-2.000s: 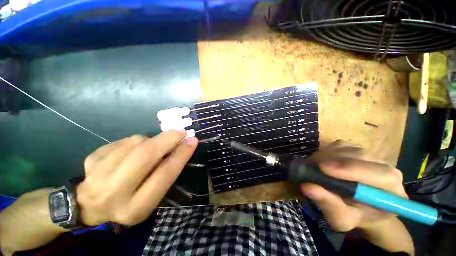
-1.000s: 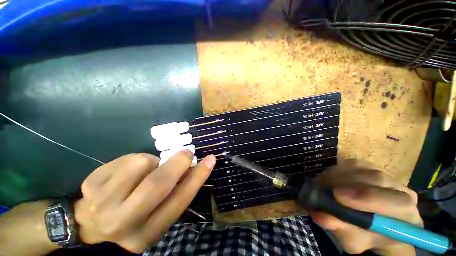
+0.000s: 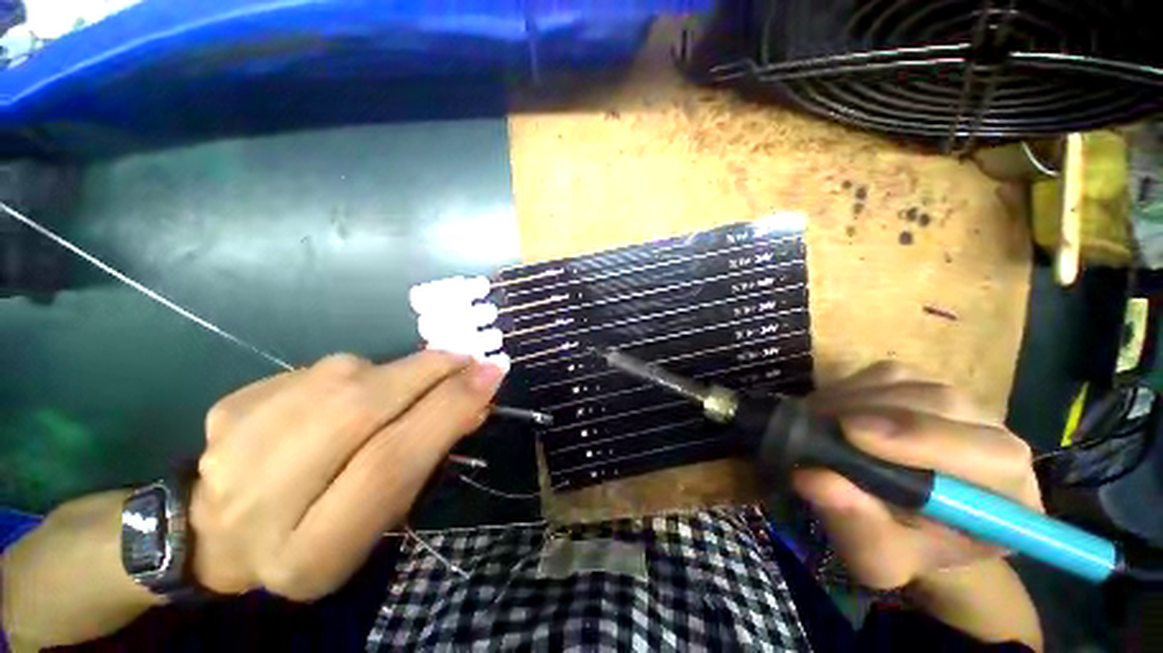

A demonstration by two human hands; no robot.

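Observation:
The black PCB panel (image 3: 689,344) lies tilted on the tan work board, in the middle. Several white leaded components (image 3: 453,313) sit in a row off its left edge, with thin coppery leads reaching onto the upper strips. My left hand (image 3: 332,459) has its fingertips on the lowest white component; solder wire (image 3: 153,291) runs in from the left behind this hand, and a short silvery end (image 3: 523,415) shows below the fingertips. My right hand (image 3: 912,472) holds the soldering iron (image 3: 829,453), its tip over the panel right of the leads.
The tan work board (image 3: 918,332) has burn spots. A blue parts bin (image 3: 319,51) curves across the top left. The fume extractor grille (image 3: 982,64) is at the top right, with a pale wooden stick (image 3: 1071,211) and a yellowish can below it. Black cables lie at the right edge.
The iron tip, at the lead ends a second ago, is now a little right of them. My left fingers are lower relative to the panel's leads. The whole view has shifted.

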